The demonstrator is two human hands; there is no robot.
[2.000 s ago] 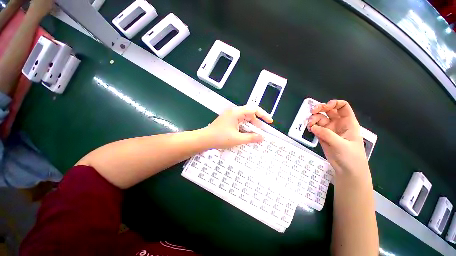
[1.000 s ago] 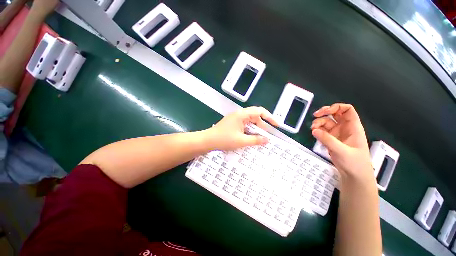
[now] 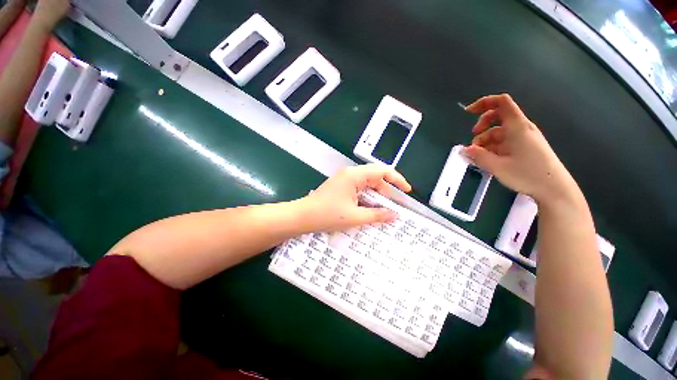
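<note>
My left hand (image 3: 349, 197) holds a white label sheet (image 3: 453, 252) with rows of small dark print, thumb on top, at the belt edge. A wider label sheet stack (image 3: 356, 297) lies under it. My right hand (image 3: 512, 145) is over the belt, fingers bent. A tiny pale piece, which looks like a single label (image 3: 463, 106), is at its index fingertip. The thumb is at the top corner of a white plastic housing (image 3: 443, 194) with a rectangular window. Another housing (image 3: 512, 230) lies to its right, partly behind my right forearm.
More white housings (image 3: 370, 139) lie spaced along the dark green conveyor belt (image 3: 416, 52). A metal side rail (image 3: 245, 113) runs between bench and belt, with a bracket (image 3: 133, 33) at upper left. Stacked housings (image 3: 50, 89) stand at left near another person's arm (image 3: 26, 67).
The housings on the belt have shifted right and down. My right hand has moved up, away from the sheet, and out over the belt. My left hand stays nearly in place on the sheet.
</note>
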